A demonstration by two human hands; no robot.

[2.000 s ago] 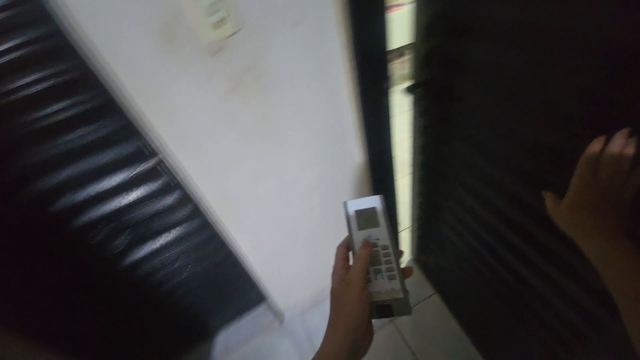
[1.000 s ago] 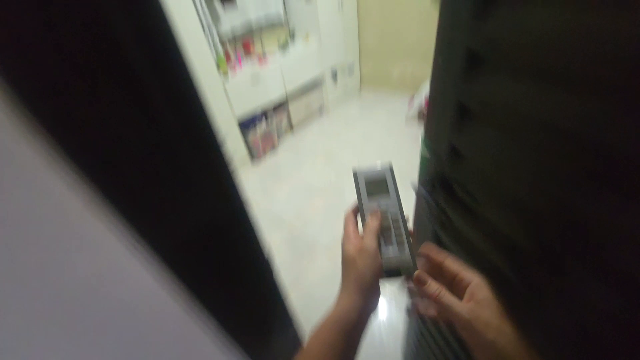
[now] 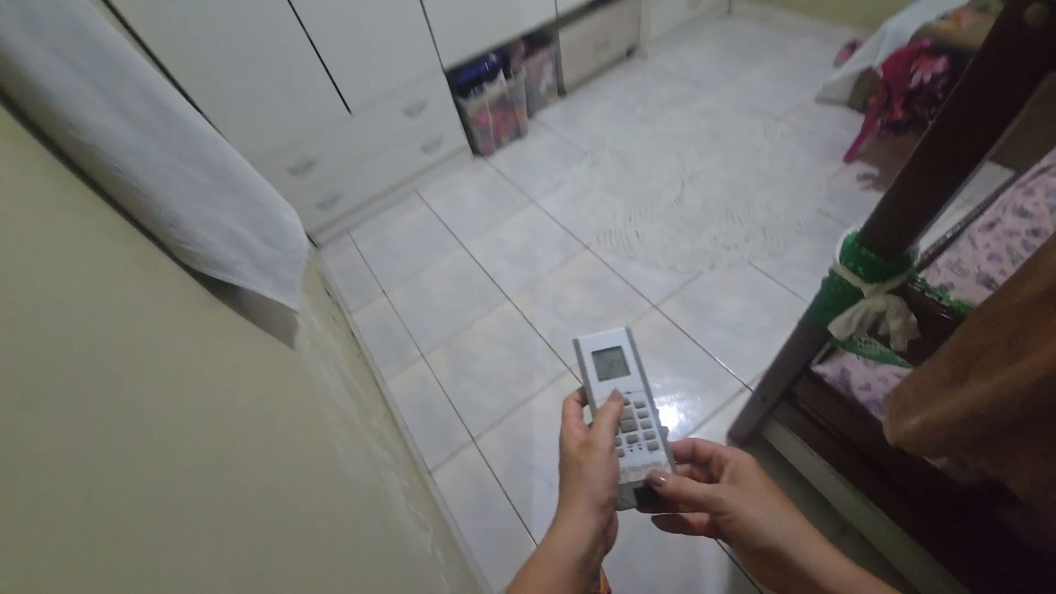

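Note:
A white and grey remote control with a small display is upright in my left hand, whose thumb rests on the buttons near the display. My right hand touches the remote's lower right corner with thumb and fingers. A dark part shows at the lower end of the remote, between it and my right thumb; what it is, I cannot tell. The white tiled floor lies below both hands.
A pale wall and hanging white cloth are on the left. White drawers and a bin of items stand beyond. At right is a wooden bed post with green and white cloth tied round it.
Two seconds ago my right hand was against a dark door; it has moved to the remote. The view has passed through a doorway into the room. My left hand still holds the remote.

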